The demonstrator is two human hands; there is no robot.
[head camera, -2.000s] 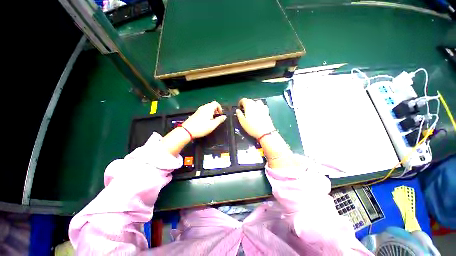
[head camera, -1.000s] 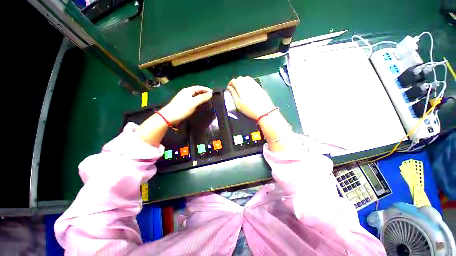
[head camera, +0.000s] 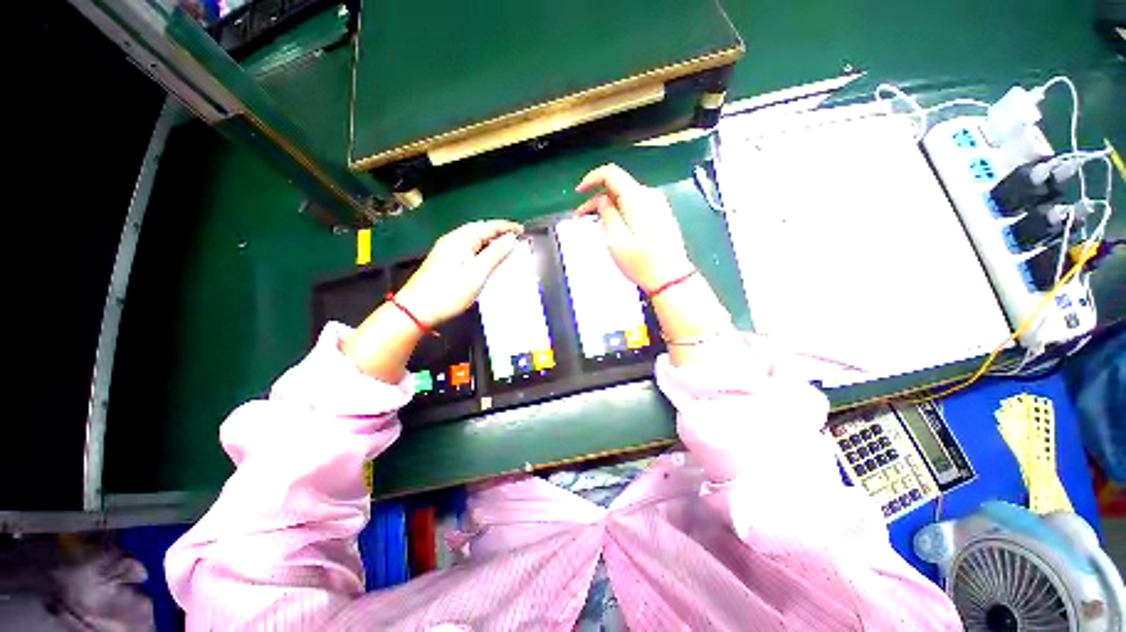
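Note:
A long black phone tray (head camera: 352,294) lies on the green bench in front of me. Two smartphones in its right part show white screens, the middle one (head camera: 516,309) and the right one (head camera: 599,290), with blue and orange squares at the lower edge. A third phone (head camera: 442,380), left of them, is dark with green and red squares, partly hidden by my left hand and wrist. My left hand (head camera: 459,272) is over the top of the middle phone, fingers together, holding nothing visible. My right hand (head camera: 632,228) is over the top of the right phone, fingers apart and empty.
A green raised shelf (head camera: 543,74) stands behind the tray, with a metal frame post (head camera: 235,117) at left. White record sheets (head camera: 858,247) and a power strip (head camera: 1006,235) with plugs lie at right. A calculator (head camera: 895,457) and a desk fan (head camera: 1013,574) are lower right.
The middle and right screens have turned from black to white, with blue and orange squares. My right hand has lifted slightly and its fingers have spread. My left hand has stayed near the middle phone's top.

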